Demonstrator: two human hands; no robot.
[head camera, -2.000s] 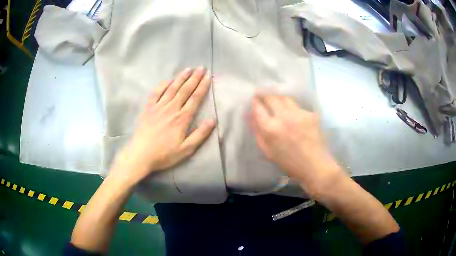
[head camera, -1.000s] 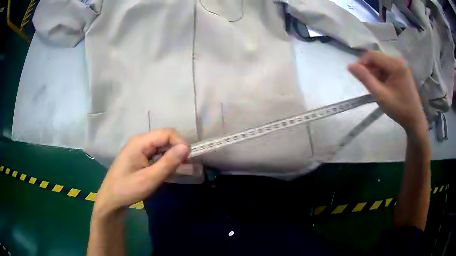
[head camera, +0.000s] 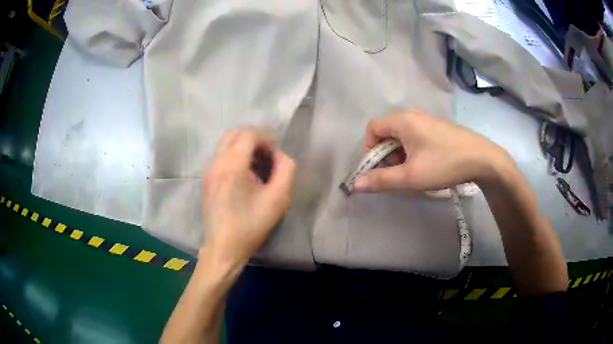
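Note:
The beige jacket (head camera: 228, 74) lies on the table, its long front opening running down the middle. My left hand (head camera: 245, 191) is blurred over the left panel, fingers curled with a dark gap between them and the thumb; whether it holds cloth I cannot tell. Just above it the front edge gapes a little, showing a darker layer. My right hand (head camera: 410, 158) grips the tape measure (head camera: 374, 156) over the right panel, the metal tip sticking out below the thumb. The rest of the tape passes behind this hand and hangs in a loop at the jacket's lower right.
Dark-handled scissors (head camera: 558, 148) and small metallic snips (head camera: 573, 197) lie on the pale table (head camera: 87, 144) at right. A dark looped thing (head camera: 464, 72) lies beside the right sleeve (head camera: 507, 57). Printed paper (head camera: 514, 27) and more garments are at upper right. Striped tape (head camera: 117, 248) crosses the green floor.
The tape was stretched between both hands; now only my right hand visibly holds it, near its tip. My right hand has moved left and down, and my left hand up. The front edge now gapes.

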